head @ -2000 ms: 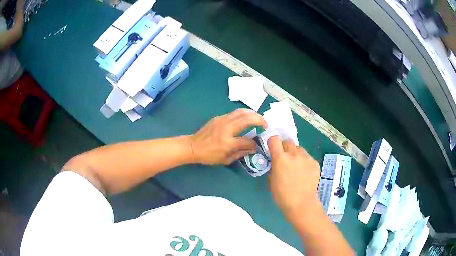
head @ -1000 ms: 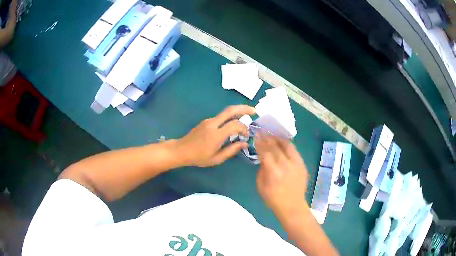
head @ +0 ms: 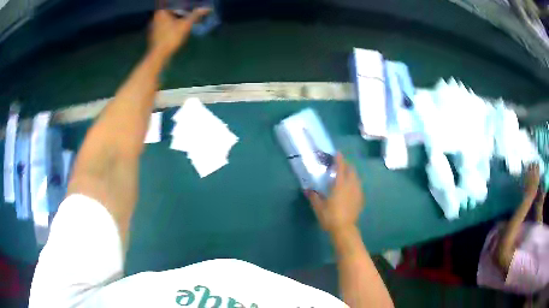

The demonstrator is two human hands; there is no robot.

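My left hand [head: 171, 30] is stretched out to the top edge, its fingertips around a blurred dark-blue carton [head: 207, 22], partly cut off by the picture edge. My right hand [head: 342, 195] grips the near end of a pale blue retail carton [head: 304, 141], its printed side up, over the green bench. White leaflets [head: 203, 137] lie fanned between my arms. Another white leaflet [head: 154, 127] shows beside my left forearm, which partly hides it.
Blue-and-white cartons [head: 39, 168] stand at the far left. More cartons [head: 370, 90] lie at the right across the pale metal strip [head: 259, 92], beside heaped pale aqua bagged products [head: 460, 138]. At the far right is a person in pink [head: 527, 255], an arm at the heap.
The view has swung right. My hands have parted: the left reached forward over the dark belt, the right took hold of a carton. The small round item between my hands is no longer visible.
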